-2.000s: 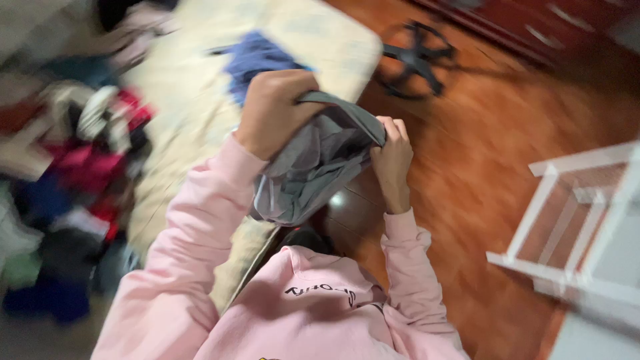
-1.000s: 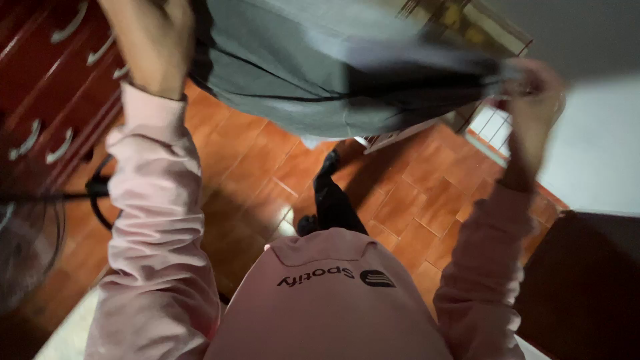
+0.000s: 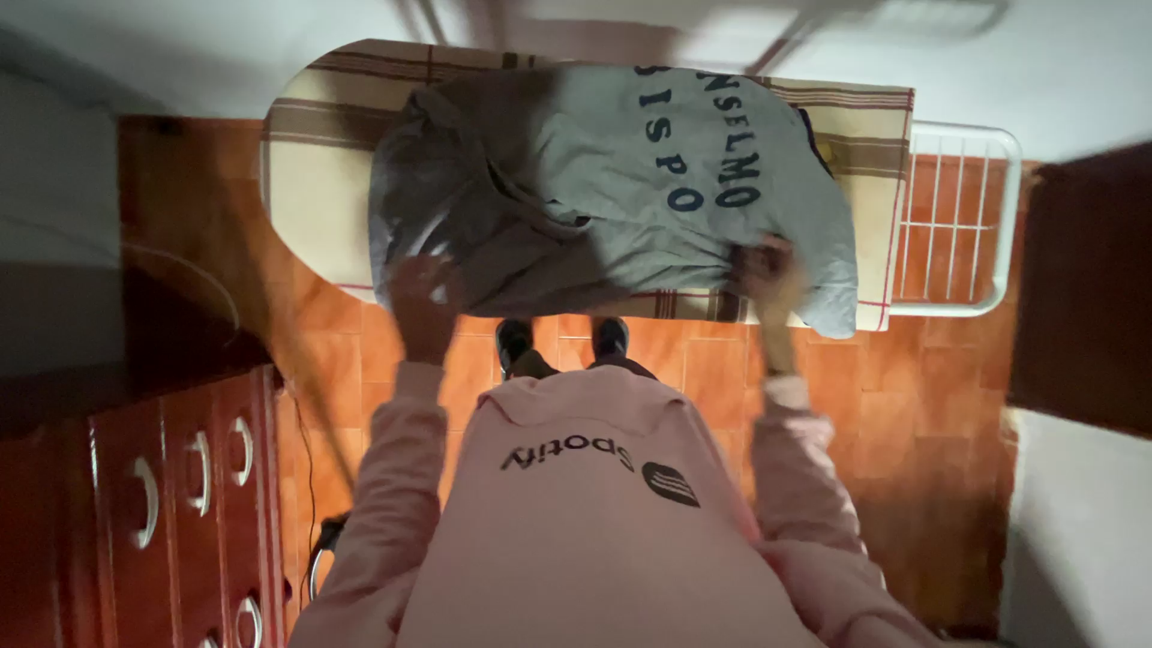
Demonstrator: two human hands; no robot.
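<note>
A grey garment (image 3: 612,180) with dark printed lettering lies spread, with wrinkles, across an ironing board (image 3: 315,189) that has a plaid cover. My left hand (image 3: 423,292), blurred, is at the garment's lower left edge, over its shaded part. My right hand (image 3: 769,274) touches or hovers just over the cloth near its lower right edge, below the lettering. Blur and shadow hide the fingers of both hands, so their grip on the cloth is unclear.
A white wire rack (image 3: 958,220) extends from the board's right end, close to the white wall (image 3: 1062,54). At lower left stands a red drawer cabinet (image 3: 180,504) with pale handles. A cord (image 3: 310,486) runs over the tiled floor beside it.
The grey garment, held up between both hands a second ago, now lies on the ironing board. Both hands are down at its near edge. The view has turned from the bed and clothes pile.
</note>
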